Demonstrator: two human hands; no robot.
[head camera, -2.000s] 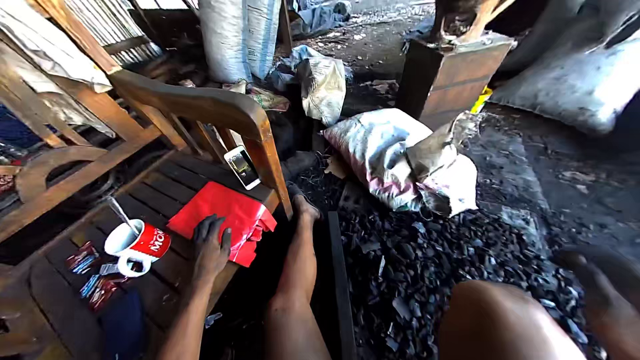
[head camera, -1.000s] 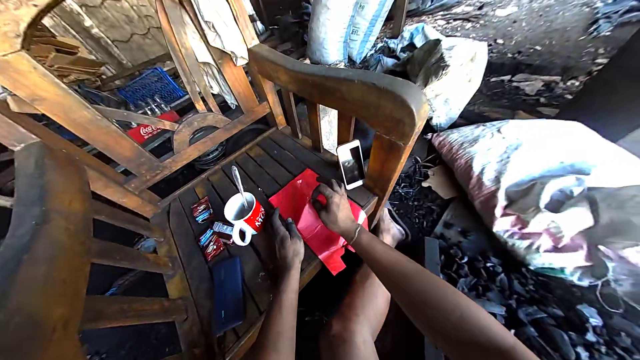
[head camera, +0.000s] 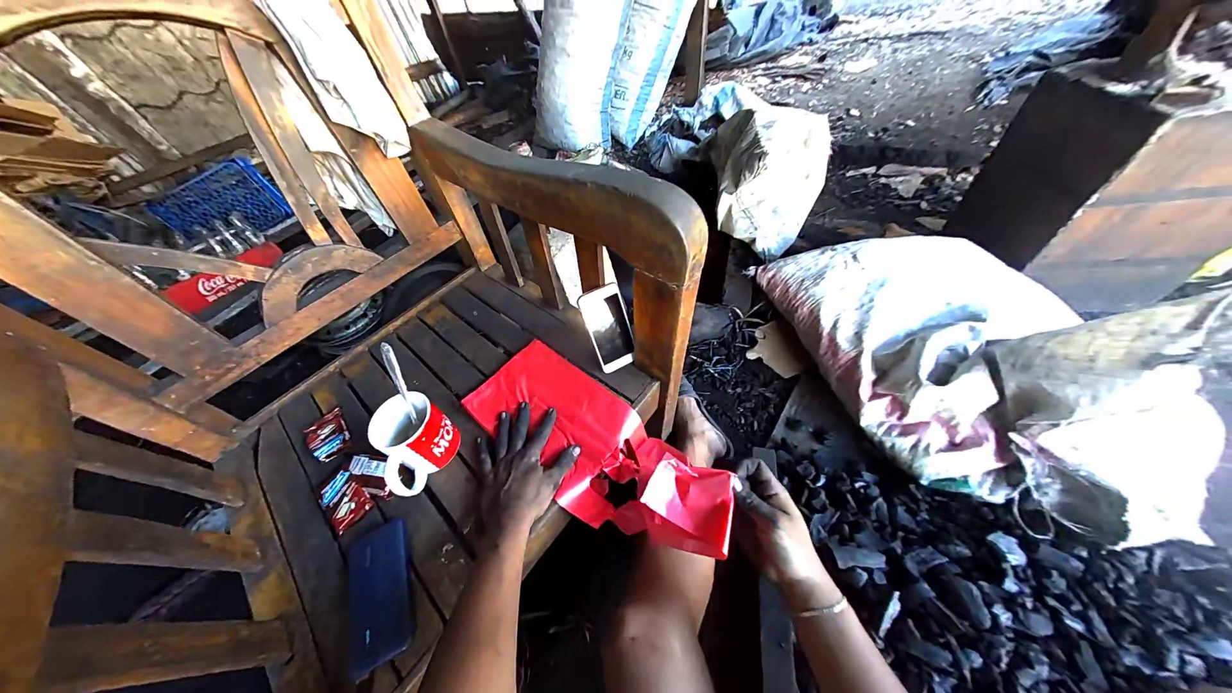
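Note:
A thin red sheet, perhaps a plastic bag, (head camera: 549, 385) lies partly on the slatted wooden bench and reaches past its front edge, with a ragged hole near its middle. My left hand (head camera: 520, 467) rests on it palm down, fingers spread. Between thumb and fingers, my right hand (head camera: 765, 505) pinches the far right corner, which hangs over my leg. Left of my left hand stands a red and white mug (head camera: 414, 438) with a spoon (head camera: 397, 375) in it. Small packets (head camera: 337, 472) and a dark blue phone or case (head camera: 380, 597) lie beside it.
A white smartphone (head camera: 606, 327) leans near the bench's armrest (head camera: 577, 192). Charcoal pieces (head camera: 943, 587) cover the ground at right, below a stuffed woven sack (head camera: 895, 327). Behind the bench are a blue crate (head camera: 219, 197) and a red crate with bottles (head camera: 217, 279).
My right hand has moved right, drawing a corner of the red sheet out past the bench edge. My left hand now lies spread on the sheet. The hole now shows. The view has shifted.

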